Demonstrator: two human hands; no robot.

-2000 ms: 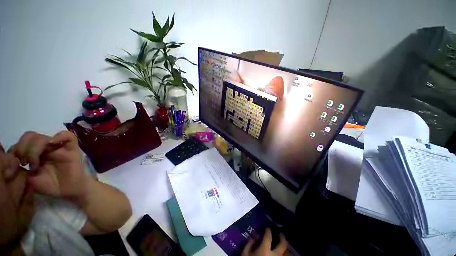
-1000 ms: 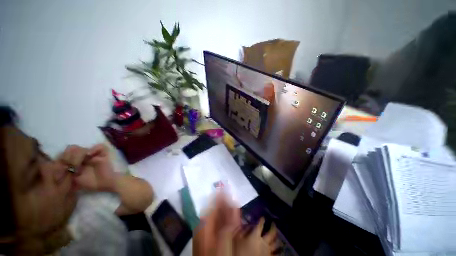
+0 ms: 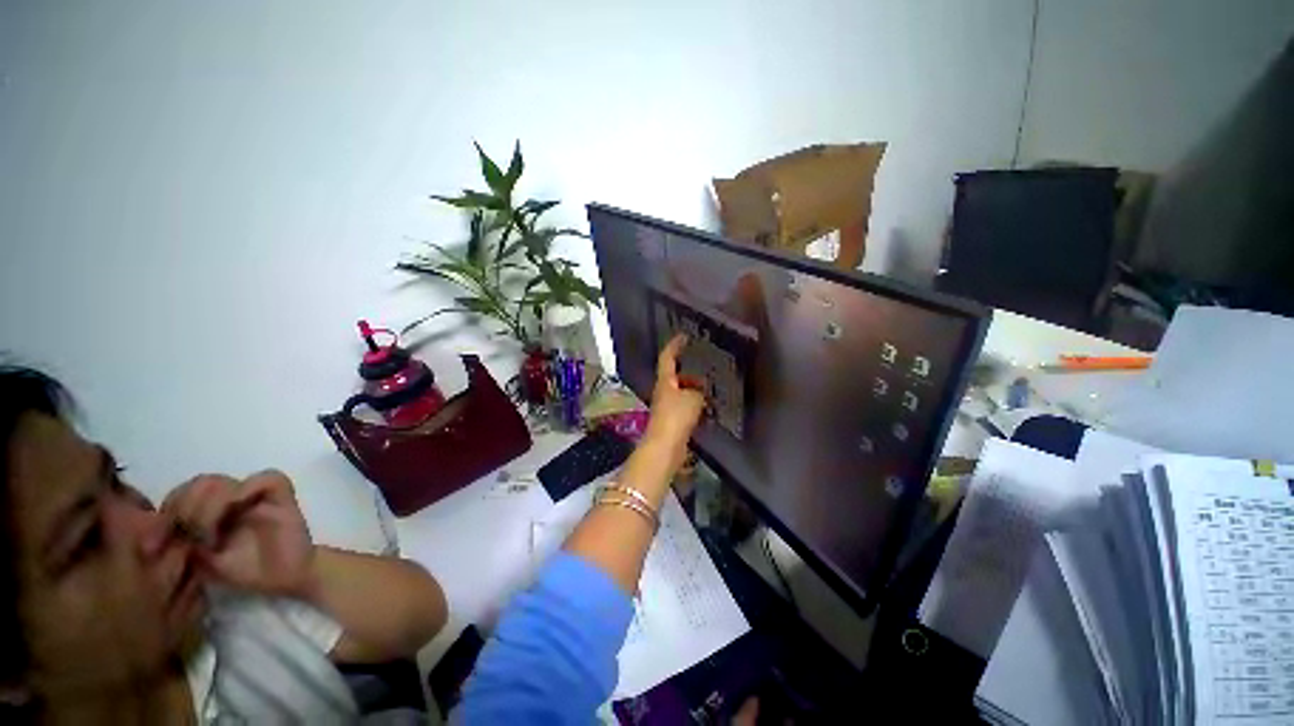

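Note:
My left hand (image 3: 676, 403), bare, with a bracelet and a blue sleeve, reaches in from the bottom. Its index finger is extended at the small window of pale tiles (image 3: 721, 372) on the wide monitor (image 3: 837, 426). Whether the fingertip touches the screen cannot be told. The hand holds nothing and covers part of the tiles. My right hand is not in view. A fingertip of the seated person's hand (image 3: 745, 712) shows at the bottom edge by the purple mouse pad (image 3: 695, 689); the mouse is not visible.
A seated person (image 3: 270, 624) is at left, one hand at the mouth. A dark red handbag (image 3: 440, 443), bottle (image 3: 399, 383), plant (image 3: 508, 255), pens (image 3: 565, 390) and black keypad (image 3: 585, 460) stand behind. Printed sheets (image 3: 681, 603) lie under my arm; a paper stack (image 3: 1220, 567) is at right.
My left hand has come in from the bottom and moved up to the screen. The view has shifted, so the monitor sits lower and the seated person's mouse hand is nearly out of frame.

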